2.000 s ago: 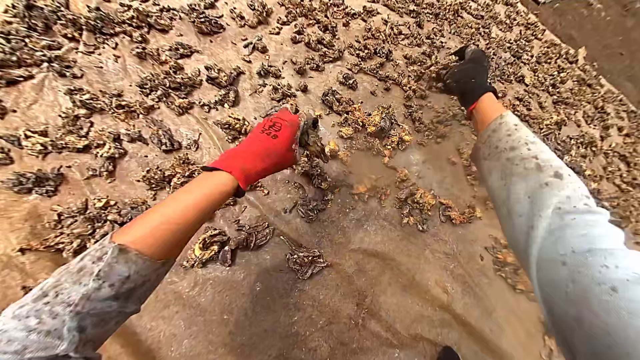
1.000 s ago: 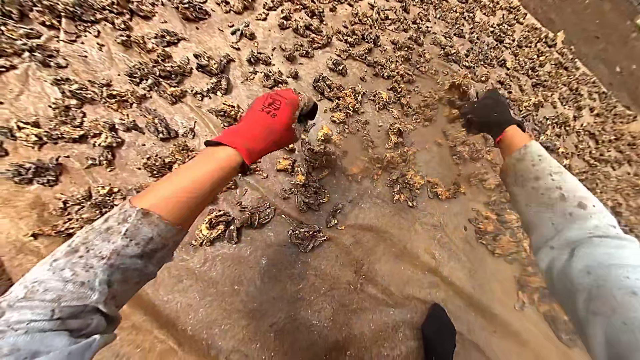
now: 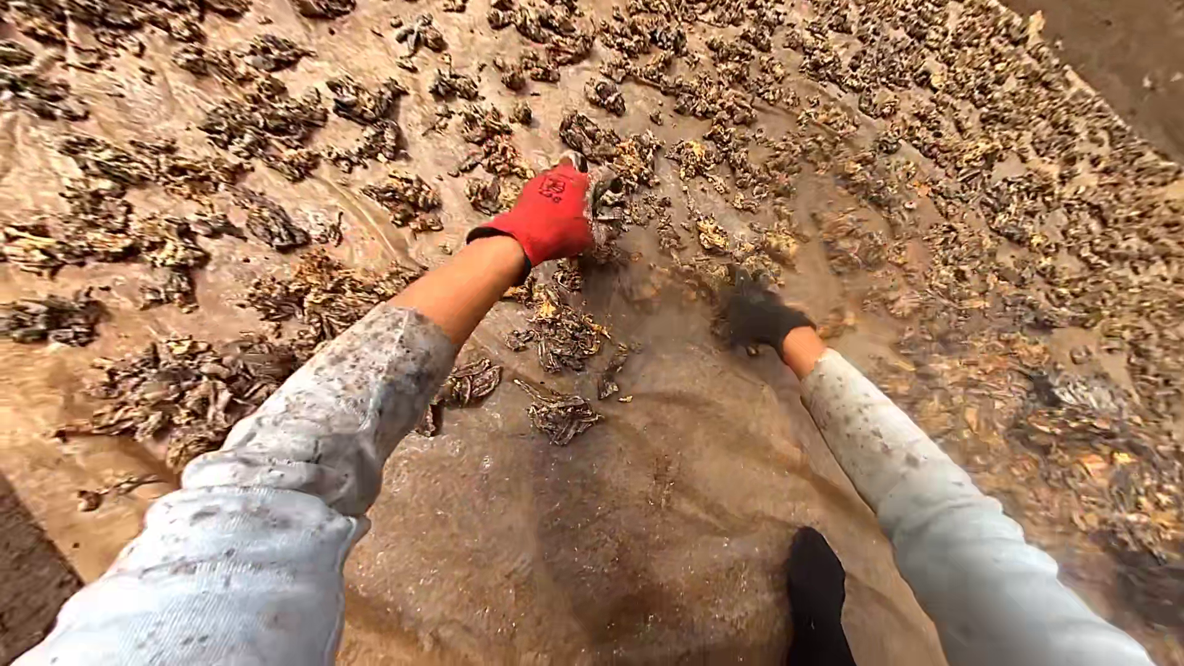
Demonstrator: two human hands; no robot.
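Observation:
My left hand (image 3: 553, 211), in a red glove with a dark palm, reaches over the muddy plastic sheet (image 3: 592, 518) just above small dark brown clumps of plant matter (image 3: 638, 157). Its fingers point away from me and are partly hidden, so a grip cannot be made out. My right hand (image 3: 760, 314), in a black glove, is low over the sheet at centre right, blurred, beside loose yellowish-brown bits. Between and below the hands lie a clump (image 3: 564, 338) with yellow pieces and a smaller dark clump (image 3: 560, 416).
Similar clumps cover the sheet at left (image 3: 185, 388) and, more densely, at the upper right (image 3: 925, 139). A black-covered foot (image 3: 819, 592) is on the sheet at the bottom right. Bare ground (image 3: 1128, 65) shows beyond the sheet's edge at the top right.
My right hand has moved from the upper right down and inward, closer to my left hand. The foot has come further into view.

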